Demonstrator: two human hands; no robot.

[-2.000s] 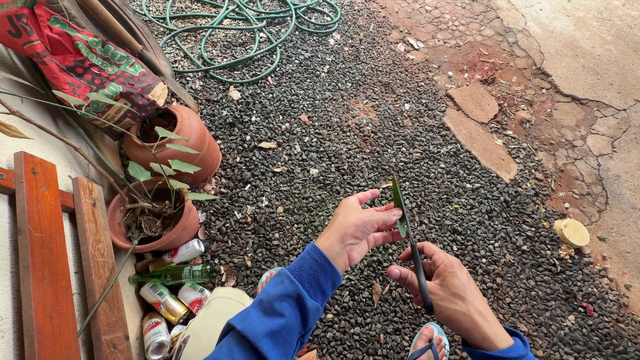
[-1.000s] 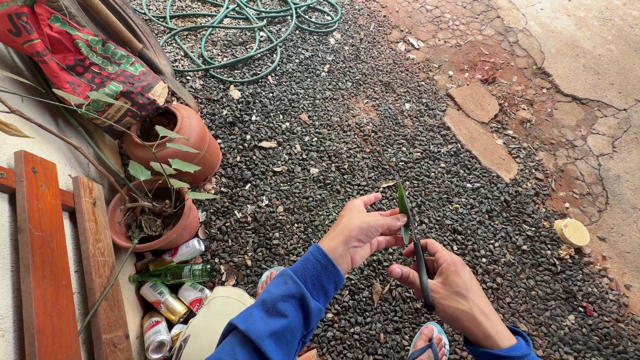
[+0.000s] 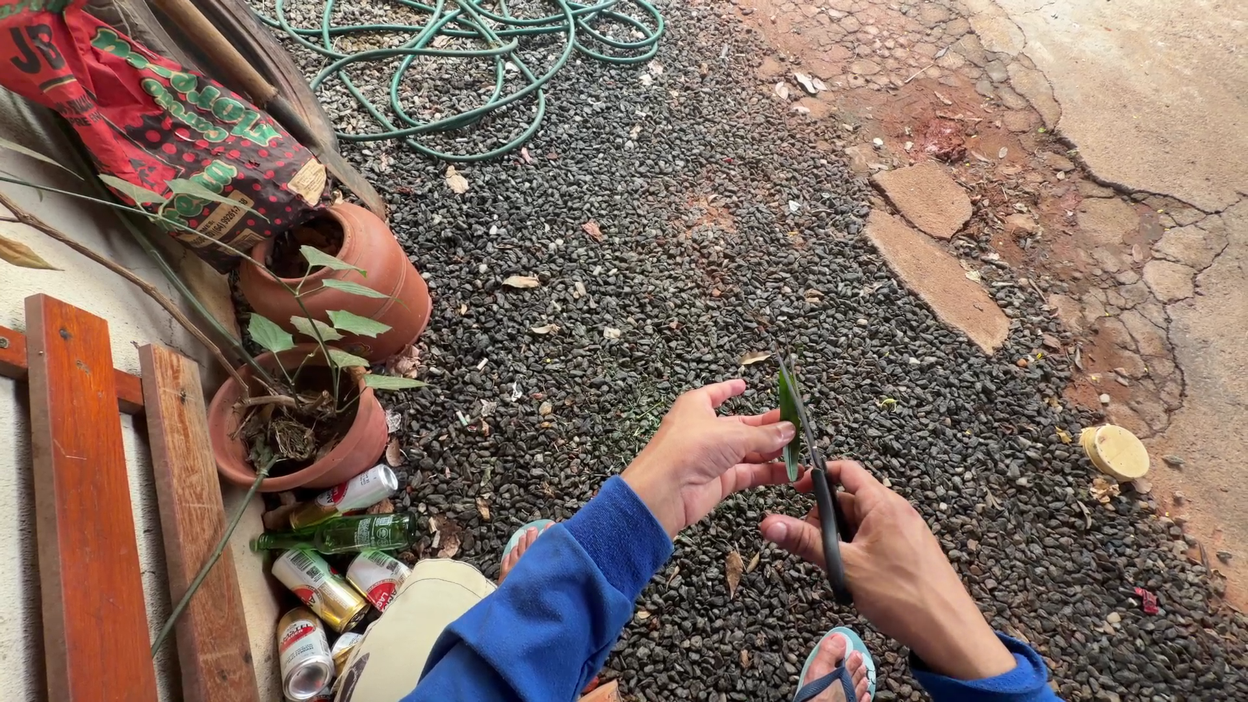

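Observation:
My left hand (image 3: 717, 450) pinches a narrow green leaf (image 3: 789, 414) between thumb and fingers and holds it upright above dark gravel. To its right, my right hand (image 3: 868, 546) grips scissors with black handles (image 3: 832, 536), fingers around the loops. The scissors' blades (image 3: 801, 405) point away from me and lie along the right side of the leaf. Whether they touch the leaf's edge cannot be told. Both arms are in blue sleeves.
Two terracotta pots (image 3: 375, 283), one with a leafy plant, stand at the left by wooden slats (image 3: 83, 507). Drink cans (image 3: 304, 648) and a green bottle (image 3: 366, 533) lie below. A green hose (image 3: 439, 127) is coiled at the top; stone slabs (image 3: 936, 283) lie right.
The leaf's tip stood clear of the scissors one second ago; now the blades reach up beside it. Both hands have stayed in nearly the same place.

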